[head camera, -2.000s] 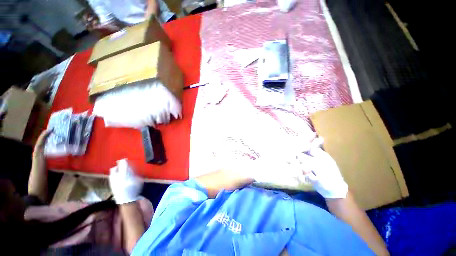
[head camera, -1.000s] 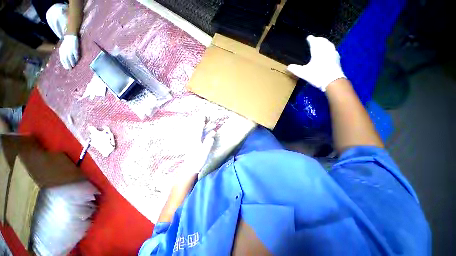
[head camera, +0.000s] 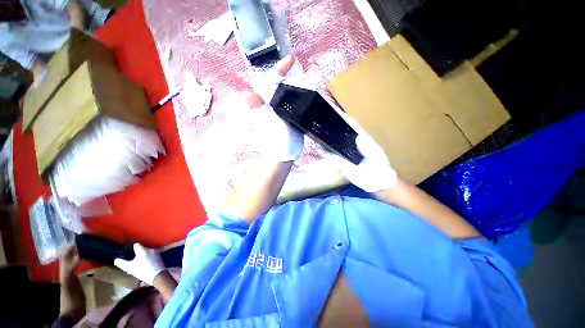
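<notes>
A black part (head camera: 317, 122), a long flat block with small holes near its upper left end, is held tilted above the pinkish bubble wrap in front of me. My left hand (head camera: 276, 122), in a white glove with bare fingertips showing, is at the part's upper left end. My right hand (head camera: 372, 168), in a white glove, grips its lower right end. The overexposed gloves hide the exact finger contact. The silvery-grey sample part (head camera: 253, 27) lies on a clear bag beyond my left hand.
Cardboard sheets (head camera: 417, 109) lie at right, beside dark stacked black parts (head camera: 442, 38) and blue plastic film (head camera: 513, 176). An open carton (head camera: 77, 96) spills white bags (head camera: 106, 160) on the red cover. A pen (head camera: 168, 98) lies near white scraps (head camera: 196, 96). A neighbour holds another black part (head camera: 102, 248).
My right hand has come back from the stacked parts with a black part. My left hand has risen to its other end. The view has swung back left.
</notes>
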